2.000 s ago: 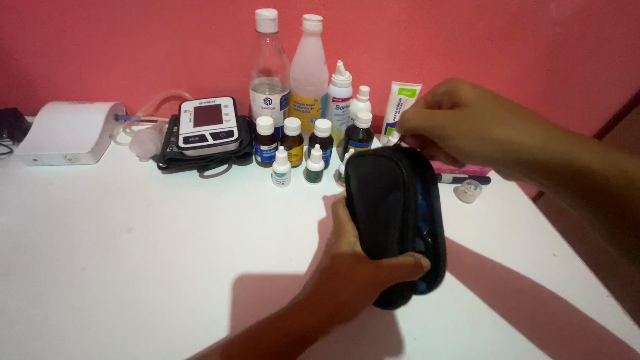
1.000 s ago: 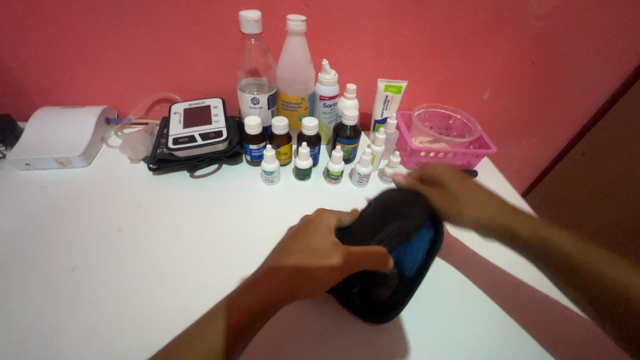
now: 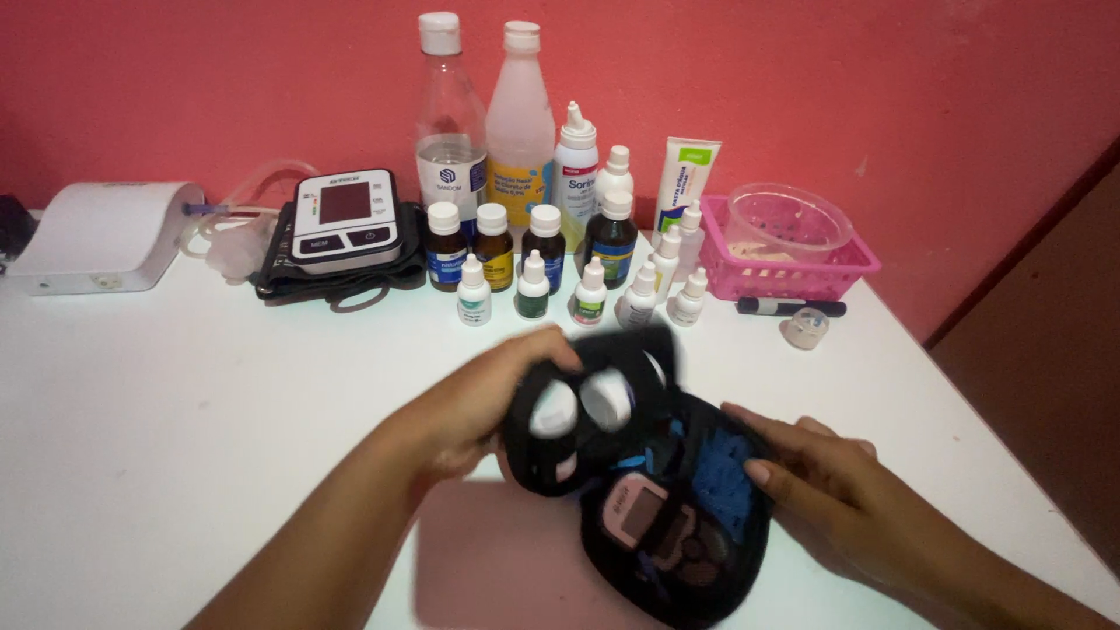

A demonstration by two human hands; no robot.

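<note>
A black zippered case (image 3: pixel 604 604) is spread wide between my two hands above the white table. My left hand (image 3: pixel 477 402) grips its left flap, where two round white-topped items (image 3: pixel 605 398) sit in holders. My right hand (image 3: pixel 814 477) holds the right edge, thumb on the inner side near a blue mesh pocket (image 3: pixel 724 481). Strapped inside the lower half is a blood glucose meter (image 3: pixel 637 512) with a small screen. The case is partly blurred, and the fingers behind it are hidden.
Dropper bottles (image 3: pixel 473 293), brown medicine bottles (image 3: pixel 494 249) and two tall plastic bottles (image 3: pixel 521 131) line the back. Left of them are a blood pressure monitor (image 3: pixel 345 219) and a white device (image 3: pixel 109 232). At right are a pink basket (image 3: pixel 770 282), a dark pen-like item (image 3: pixel 761 307) and a small round container (image 3: pixel 806 329).
The case, closed or nearly so two seconds ago, has been unfolded, and the meter and white-topped items now show. My hands have moved apart with its two sides.
</note>
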